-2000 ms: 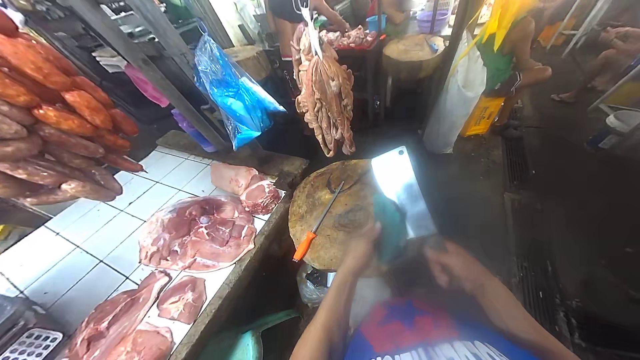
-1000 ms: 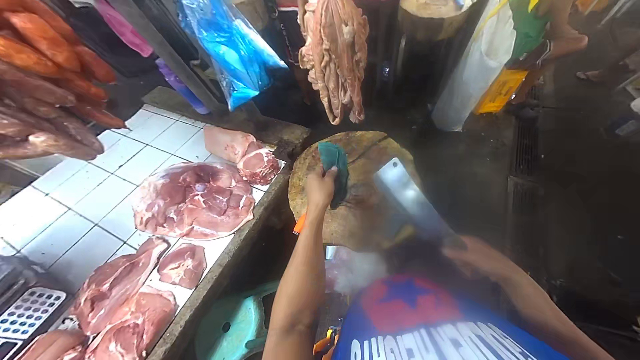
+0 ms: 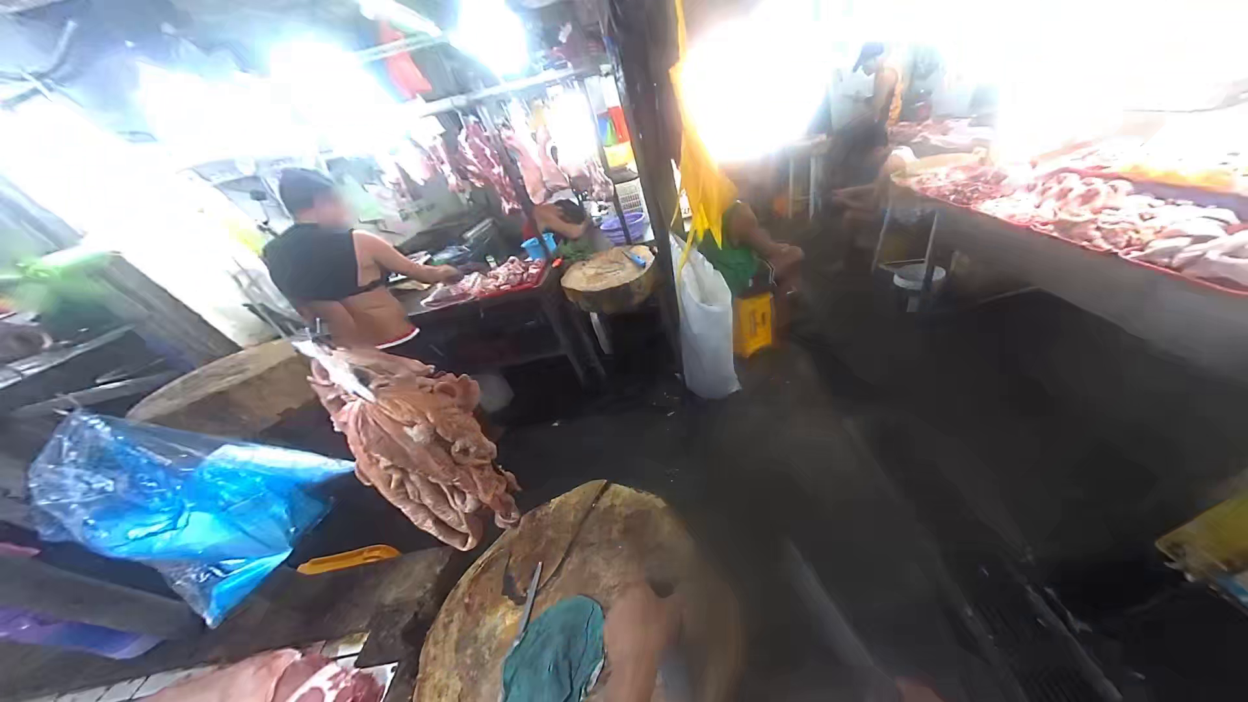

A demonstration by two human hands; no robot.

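Observation:
The round wooden chopping block [image 3: 468,624] fills the bottom middle of the view. A green cloth [image 3: 554,651] lies on it, over the lower part of a thin metal sharpening rod [image 3: 529,600]. My left hand [image 3: 639,629] is a blur over the block, just right of the cloth; its fingers and grip are unclear. Only a blurred sliver of my right hand [image 3: 916,690] shows at the bottom edge, at the end of a faint grey streak that looks like the cleaver's blade [image 3: 834,609], off the block's right side.
Hanging meat [image 3: 414,439] and a blue plastic bag [image 3: 185,497] are beyond the block and to the left. Raw meat [image 3: 292,678] lies on the tiled counter at lower left. A white sack [image 3: 707,327] stands by a post. A person [image 3: 336,253] works at another stall.
The view has swung up and to the right. The left hand, which held the green cloth over the block, is now blurred beside it. The cleaver has moved from over the block to its right.

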